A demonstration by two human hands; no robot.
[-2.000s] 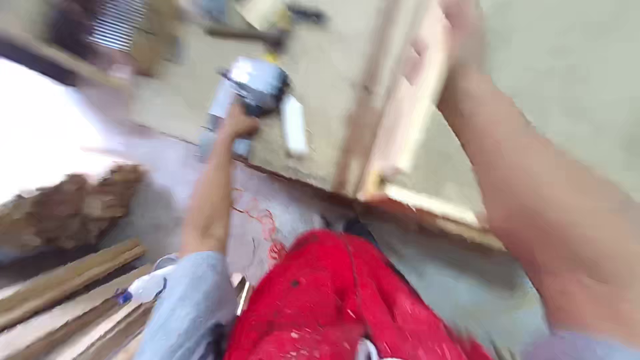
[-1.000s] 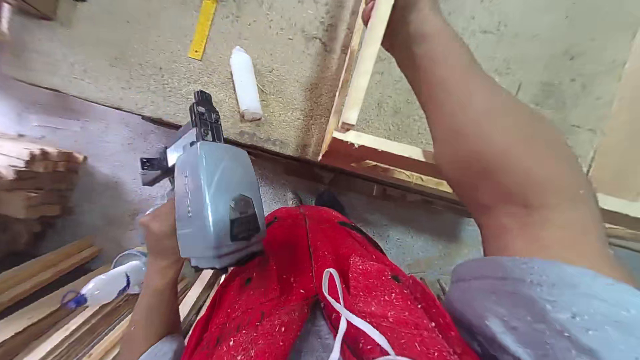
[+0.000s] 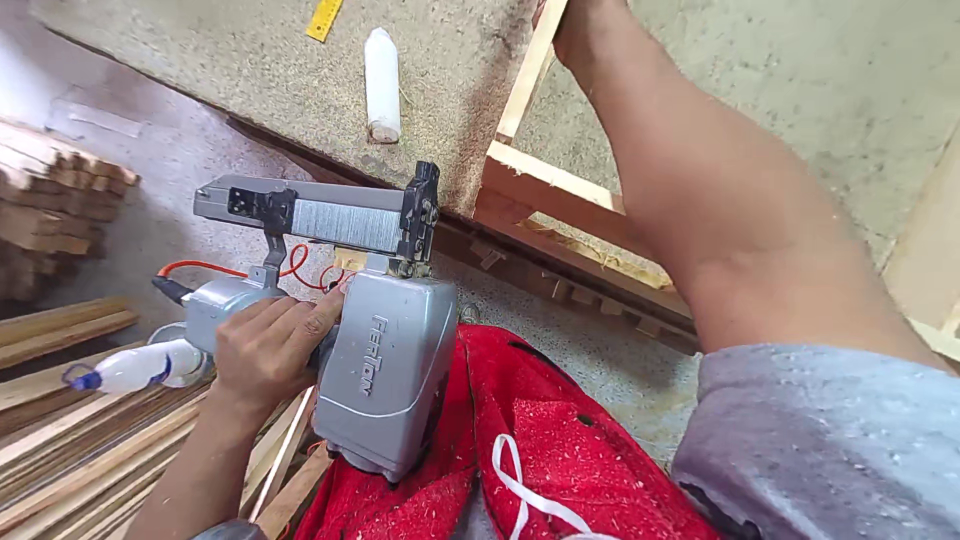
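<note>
My left hand is wrapped around the handle of a grey pneumatic nail gun, whose magazine of nails or staples lies across above the hand. An orange air hose runs from the handle's end. At the top of the view my right hand grips a pale wooden strip of a timber frame; its fingers are mostly hidden or cut off by the edge. The frame's near crosspiece lies along the edge of the worktable, under my right forearm.
A white plastic bottle and a yellow ruler lie on the dusty worktable. At the left are stacked wood pieces, long boards and a clear bottle with a blue cap. A pale board is at the right.
My left hand has brought the nail gun from over the worktable back toward my body, and has since turned it so the magazine points left. My right hand stays at the wooden frame.
</note>
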